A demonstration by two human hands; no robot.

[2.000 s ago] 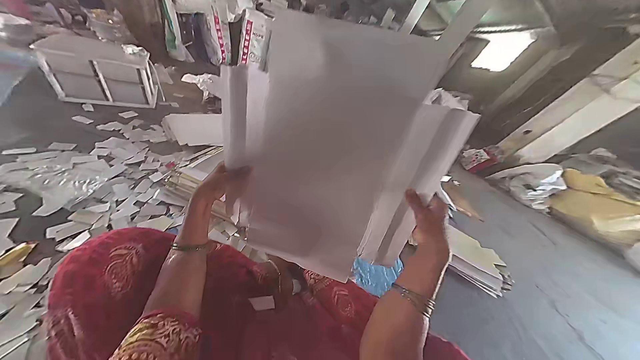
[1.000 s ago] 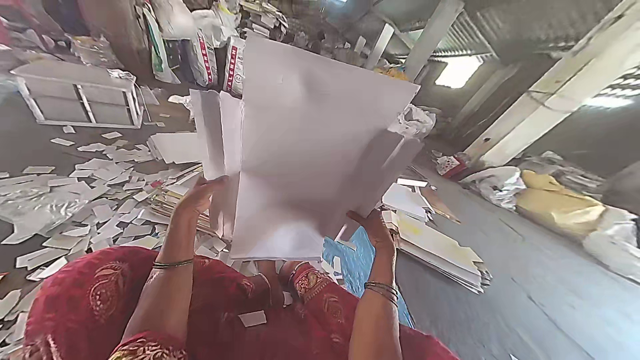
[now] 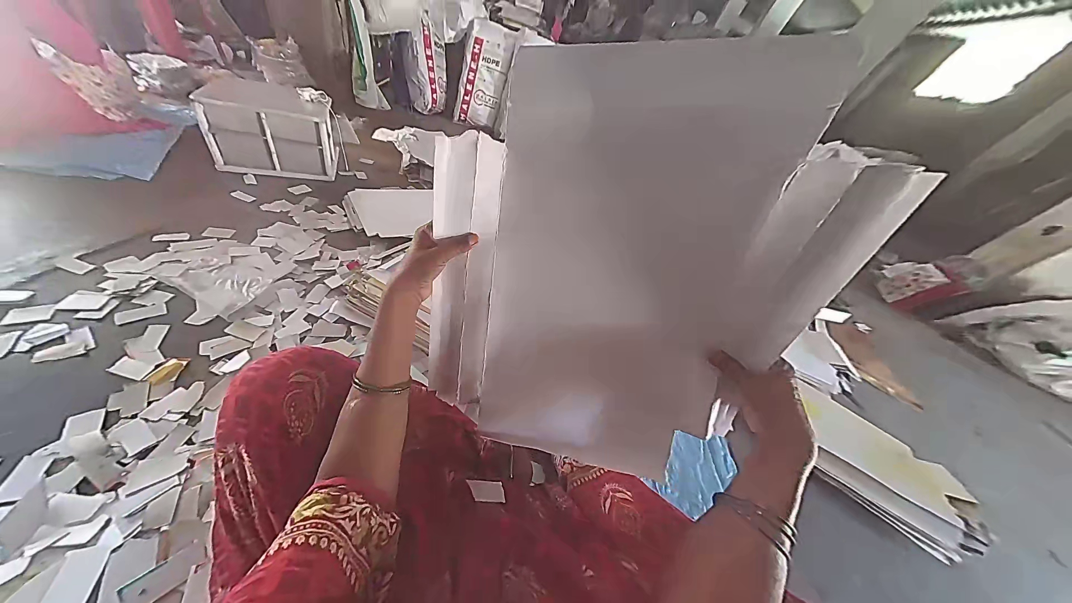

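Large white paper or thin card sheets are held up in front of my lap, the front one broad and flat. Folded strips stand out along their left side and right side. My left hand grips the left edge, its thumb over the front of the folds. My right hand holds the lower right part, thumb on the front and the other fingers mostly hidden. Below the sheets, a small white card piece lies on the red patterned cloth over my lap.
Many small paper pieces cover the floor at the left. A stack of large sheets lies at the right, near blue sheeting. A white-framed box and printed sacks stand farther back, with bundled material at far right.
The folded strips on the right side of the sheets have spread farther out than one second ago. Both hands still hold the sheets. The view has shifted.
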